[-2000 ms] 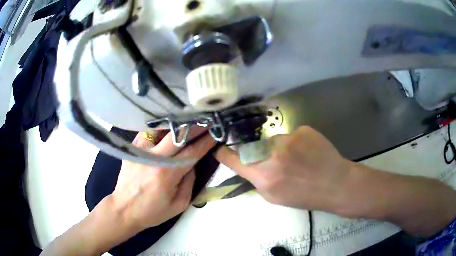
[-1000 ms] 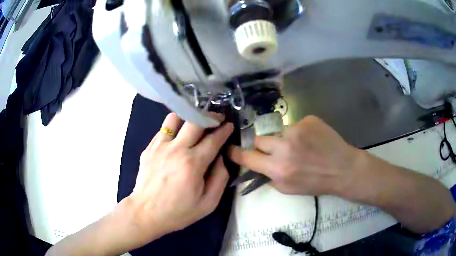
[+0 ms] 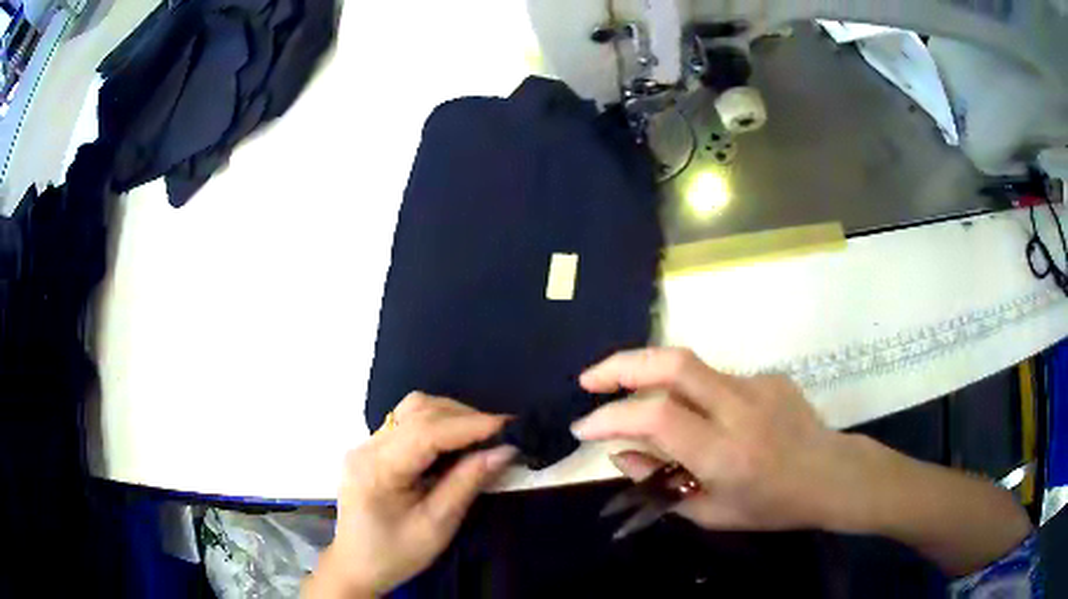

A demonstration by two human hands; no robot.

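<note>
A dark garment piece (image 3: 504, 222) lies flat on the white table, its upper right edge beside the presser foot and needle area (image 3: 642, 108). A small cream sticker (image 3: 562, 276) is on it. My left hand (image 3: 422, 474) pinches the bunched cloth at its near end between thumb and fingers. My right hand (image 3: 726, 451) is at the same bunched end from the right, fingertips at the cloth. Dark-bladed thread snips (image 3: 647, 503) stick out under my right palm, held in that hand.
Loose dark cut pieces (image 3: 223, 88) lie at the upper left. A dark heap (image 3: 47, 351) hangs over the left edge. Yellow tape (image 3: 755, 248) runs along the machine bed (image 3: 820, 152). A printed ruler scale (image 3: 890, 345) and dark-looped scissors (image 3: 1042, 252) are at the right.
Both hands have moved from the needle area towards the table's front edge. The garment piece now lies uncovered, with its sticker showing. The view has shifted, with the machine head now higher and further right.
</note>
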